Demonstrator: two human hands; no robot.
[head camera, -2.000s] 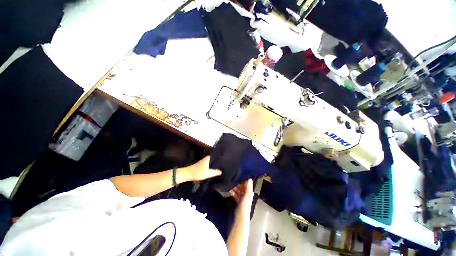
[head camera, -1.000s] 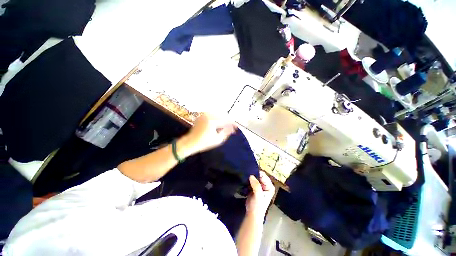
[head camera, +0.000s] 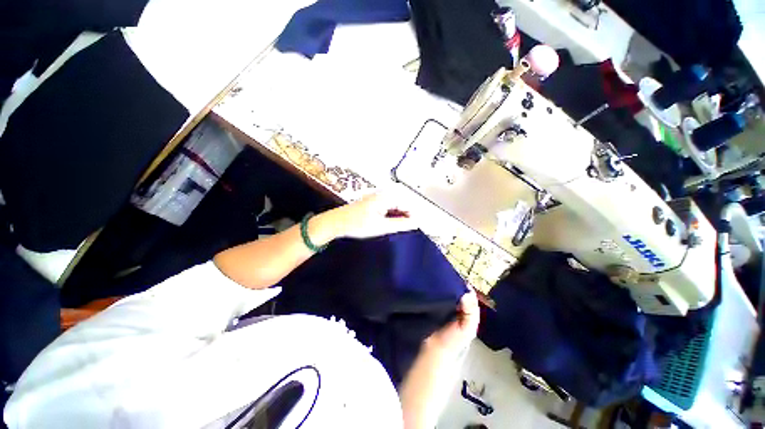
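A dark navy cloth piece (head camera: 403, 272) is spread over the lap in front of the table edge. My left hand (head camera: 382, 216), with a green bracelet on the wrist, holds its upper edge at the table's front edge. A small dark reddish spot shows between these fingers; I cannot tell what it is. My right hand (head camera: 465, 317) grips the cloth's right corner, its fingers partly hidden and blurred. The needle area of the cream sewing machine (head camera: 579, 180) is beyond the hands, with no cloth under it.
A dark garment bundle (head camera: 570, 327) hangs at the table edge below the machine head. Navy (head camera: 344, 18) and black (head camera: 457, 50) pieces lie on the worn white table (head camera: 352, 100). A broad black panel (head camera: 84, 138) lies at left. A teal basket (head camera: 684, 369) stands at right.
The cloth is now spread wider and flatter between my hands. My left hand has moved right along the table edge, and my right hand slightly right. The view has shifted.
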